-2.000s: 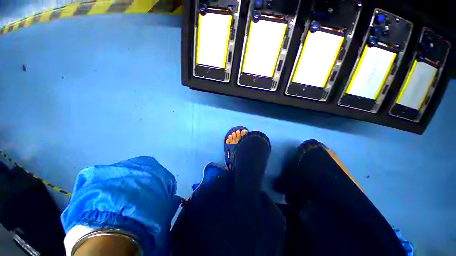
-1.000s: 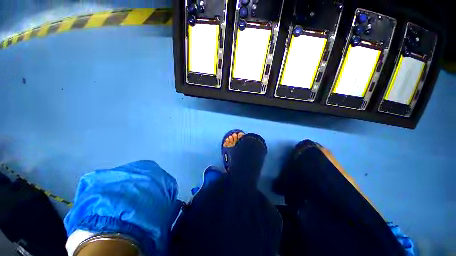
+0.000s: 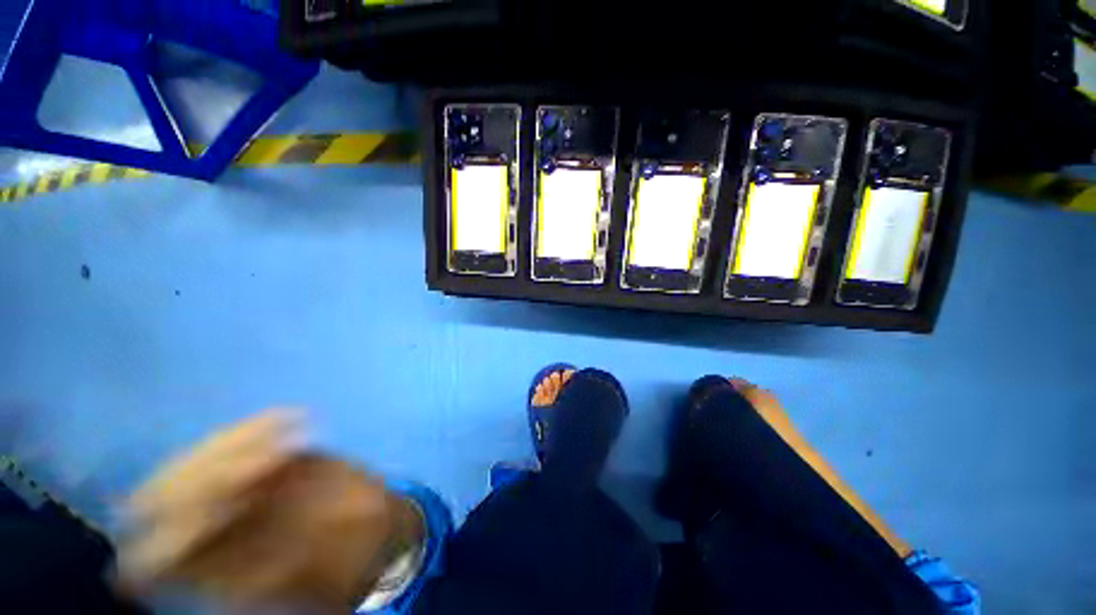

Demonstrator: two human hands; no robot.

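Observation:
A black phone tray [image 3: 673, 310] lies in front of the feet, with several phone assemblies in a row in its pockets. Each phone shows a white or silver battery [image 3: 665, 221] with yellow edges and dark camera parts above it. My left hand [image 3: 258, 511] is at the lower left, strongly blurred, well away from the tray. Whether it holds anything cannot be made out. My right hand is not in view; only a bit of blue sleeve [image 3: 943, 584] shows at the lower right.
Another black tray with phones [image 3: 397, 36] is at the top, cut off by the edge. A blue plastic stool [image 3: 150, 84] is at the upper left. Yellow-black tape [image 3: 325, 149] crosses the blue floor behind the tray. A dark object [image 3: 48, 559] is at the lower left.
The view has shifted, so the tray appears lower and smaller, and the stool and second tray now show. My left hand has come up into view from the bottom edge.

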